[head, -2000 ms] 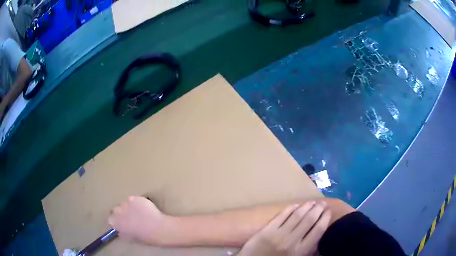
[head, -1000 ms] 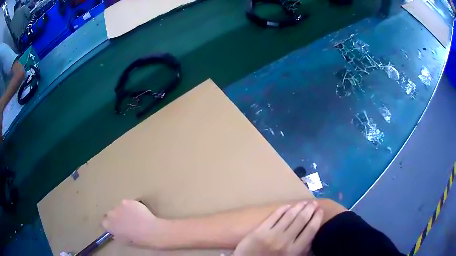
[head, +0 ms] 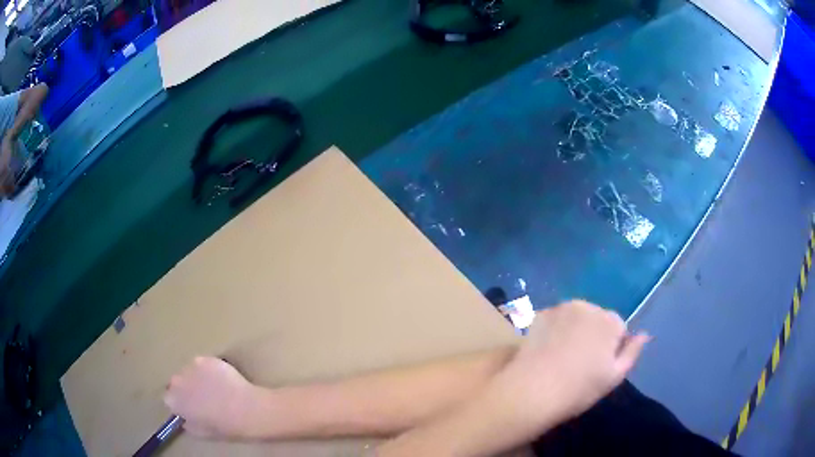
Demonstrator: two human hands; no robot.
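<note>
My right hand [head: 210,397] lies at the lower left of the cardboard sheet [head: 295,259], closed around the hammer. The hammer's metal shaft [head: 161,436] sticks out toward the bottom edge; its head is out of the picture. My right forearm lies across the cardboard from the black sleeve at the lower right. My left hand [head: 572,357] crosses over that arm near the sleeve, its fingers curled. Its fingertips are mostly hidden, so I cannot tell whether it grips anything. No headphone frame is on the cardboard.
Black headphone frames lie on the green belt [head: 357,89]: one beyond the cardboard [head: 246,147], one at the top [head: 460,36], one at the left edge [head: 20,370]. Wire offcuts [head: 594,103] and a white label [head: 520,311] lie on the teal bench. A person's arm [head: 22,120] shows upper left.
My left hand has moved up and right from lying on the forearm to near the sleeve, its fingers now curled. The view has shifted right; the hammer's white head has left the picture.
</note>
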